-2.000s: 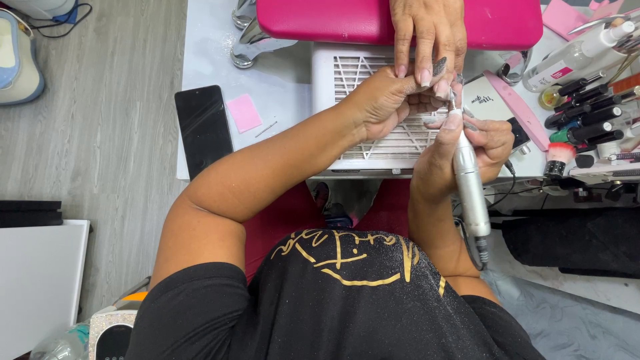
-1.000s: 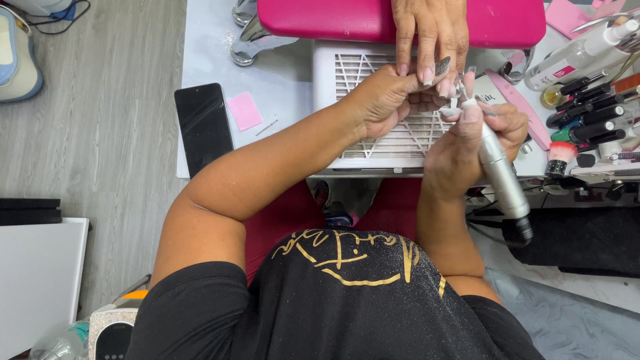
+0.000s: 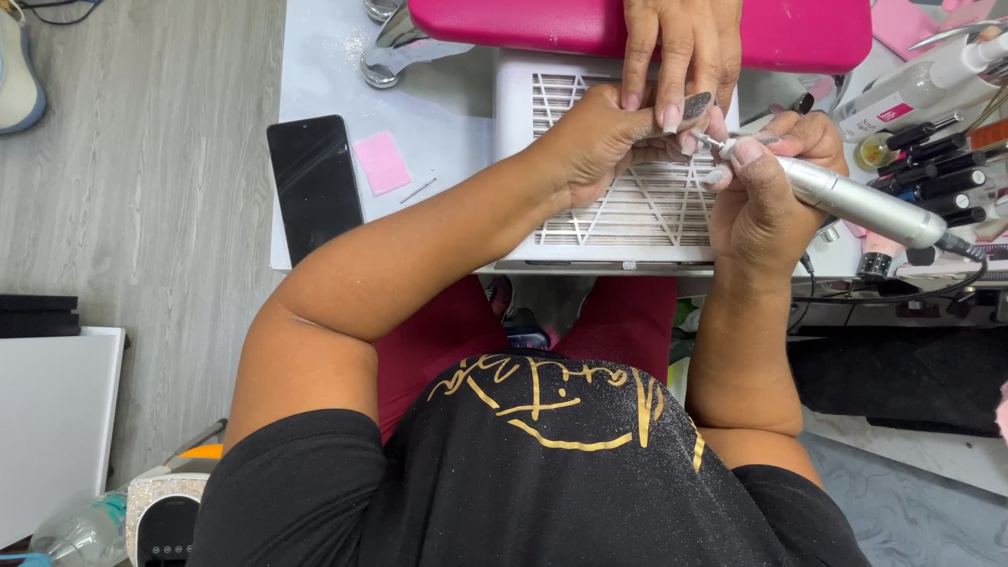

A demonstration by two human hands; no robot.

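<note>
My right hand [image 3: 776, 185] is closed around a silver electric nail drill [image 3: 858, 201], its bit pointing left at a fingernail of another person's hand [image 3: 685, 47]. That hand reaches in from the top over a pink padded armrest [image 3: 520, 22]. With my left hand [image 3: 618, 142] I hold one of its fingers between thumb and fingers; my thumb has a long dark glittery nail. Both hands are above a white nail dust collector [image 3: 516, 228] with a slatted grille. Whitish dust covers my right fingers. The exact contact of bit and nail is too small to tell.
Left of the dust collector lie a black smartphone [image 3: 315, 185], a pink square pad [image 3: 382, 163] and a thin metal bit [image 3: 418, 190]. Nail polish bottles [image 3: 933, 169] and a clear pump bottle [image 3: 906, 90] crowd the right side. The drill's cable [image 3: 937, 293] loops below its rear end.
My right hand has tilted the drill, so its rear end now points further right and higher than two seconds ago. My left hand keeps about the same place on the other person's finger.
</note>
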